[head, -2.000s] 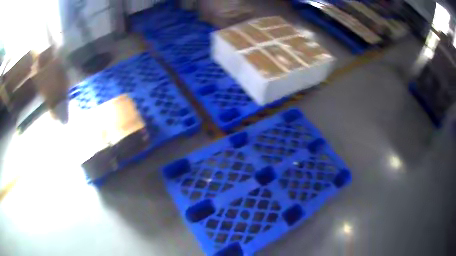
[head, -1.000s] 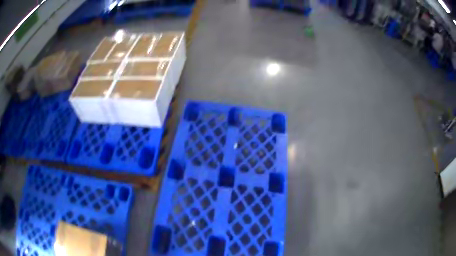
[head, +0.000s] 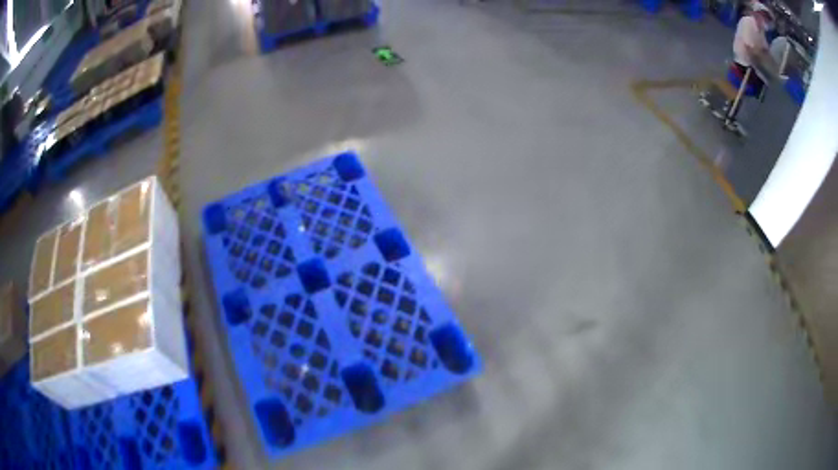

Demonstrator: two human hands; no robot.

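Note:
A bright blue plastic pallet (head: 347, 317) with a lattice deck and nothing on it lies on the grey floor, nearest in front of me, left of the middle. To its left, a white-sided carton block (head: 167, 275) with brown tops and pale tape strips sits on another blue pallet (head: 188, 408), behind yellow-black floor tape. The two pallets are apart, with the tape line between them. Neither of my hands is in view.
Low brown carton stacks (head: 115, 92) lie on blue pallets at the upper left. A loaded blue pallet (head: 317, 29) stands at the top. A green floor sign (head: 388, 55) is beyond. A seated person (head: 752, 41) and a white panel (head: 798, 179) are at right.
The view has turned right and forward. The carton block has shifted left and down in the picture, the nearest pallet appears rotated, and the seated person has come into clearer view.

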